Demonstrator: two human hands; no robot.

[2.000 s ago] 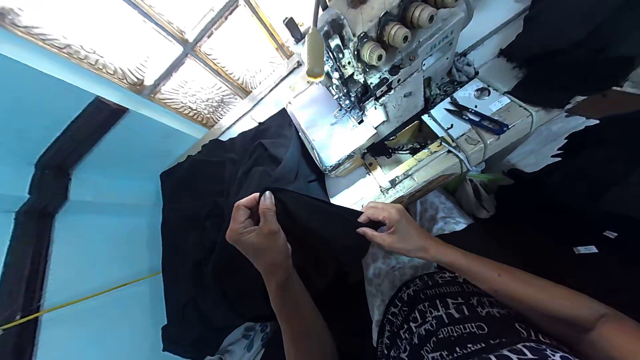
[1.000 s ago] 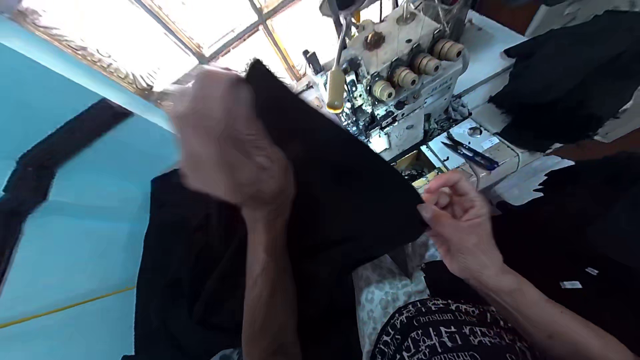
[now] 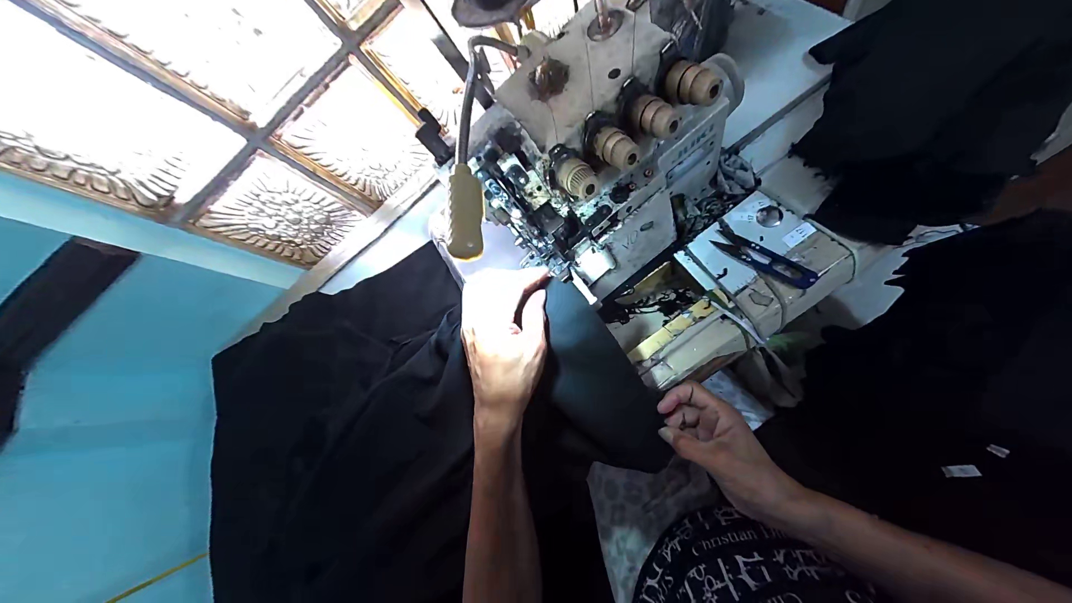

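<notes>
Under the lit lamp of a Juki overlock sewing machine [image 3: 620, 126], my left hand [image 3: 502, 343] grips the black fabric [image 3: 352, 435] close to the presser foot. The cloth's upper edge reaches the needle area, and the rest spreads down to the left. My right hand [image 3: 712, 435] is at the lower right corner of the same fabric, its fingers curled by the edge; whether they pinch it is hard to tell. The gooseneck lamp [image 3: 466, 213] hangs just above my left hand.
Blue-handled thread snips [image 3: 766, 258] lie on the machine's front cover, right of the needle area. More black cloth pieces [image 3: 946, 109] are heaped at the upper right, and dark cloth [image 3: 946, 368] lies at the right. A patterned-glass window [image 3: 285, 209] stands behind the machine.
My left hand has moved from the raised fabric up to the presser foot, bringing the cloth's edge there. The fabric, held up and spread one second ago, now lies lower against the machine.
</notes>
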